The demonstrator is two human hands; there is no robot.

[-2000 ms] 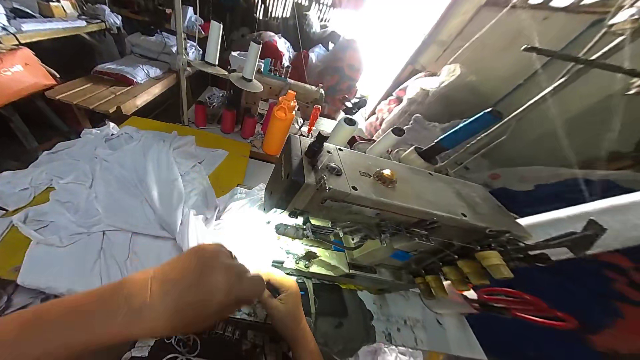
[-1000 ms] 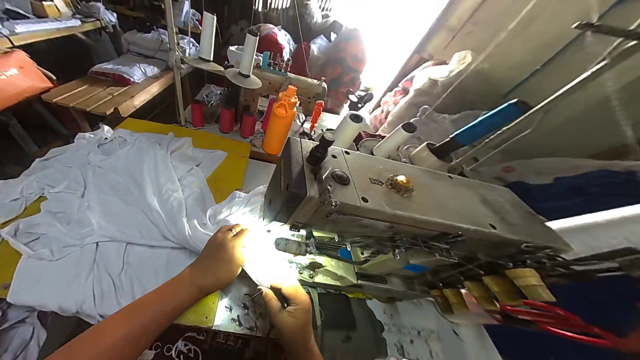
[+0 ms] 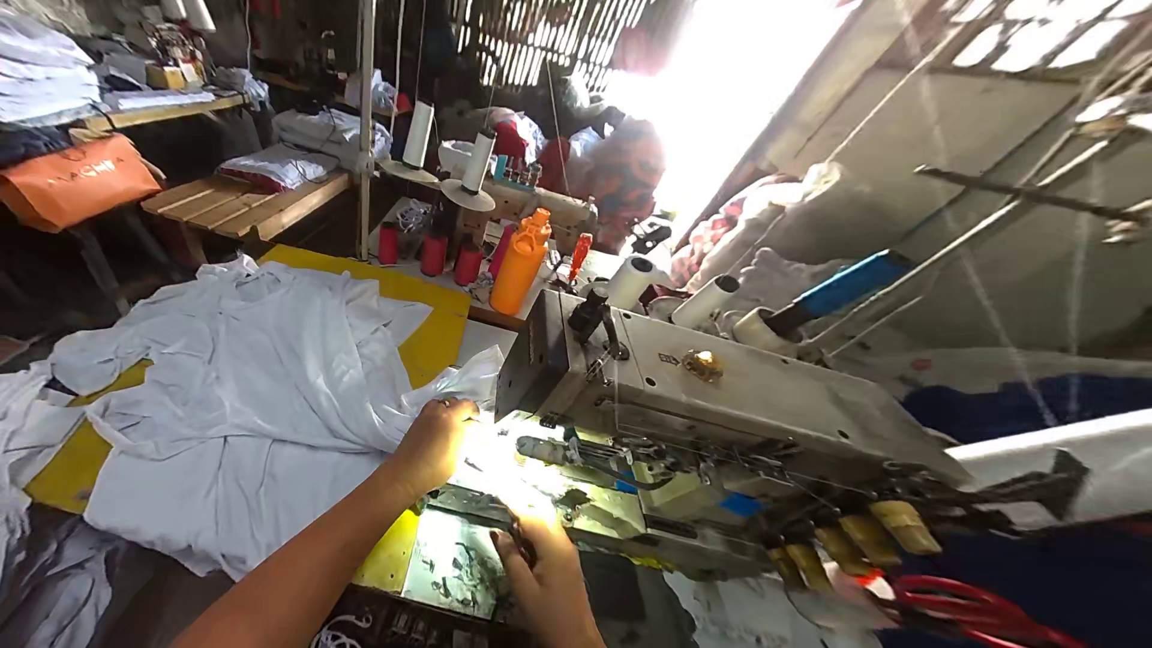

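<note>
An industrial sewing machine (image 3: 738, 405) stands at centre right, its lamp glaring over the needle area. White garment fabric (image 3: 261, 369) is spread to its left, one edge reaching the machine. My left hand (image 3: 436, 450) is at that edge beside the machine head, fingers bent onto the cloth; glare hides the fingertips. Lower and nearer, my right hand (image 3: 540, 558) is at the front of the machine bed, thumb and fingers curled close together. A small dark thing shows between them, and whether it is a tool or shadow I cannot tell.
An orange bottle (image 3: 520, 263) and red thread cones (image 3: 433, 255) stand behind the machine. White thread cones (image 3: 706, 301) sit along its back. A yellow board (image 3: 423, 306) lies under the garment. Red-handled scissors (image 3: 981, 603) are at lower right, a wooden bench (image 3: 247, 205) at upper left.
Two seconds ago my hands were close together in front of the machine; my left hand has since moved to the cloth at the machine's left. My right hand stays near the bed's front.
</note>
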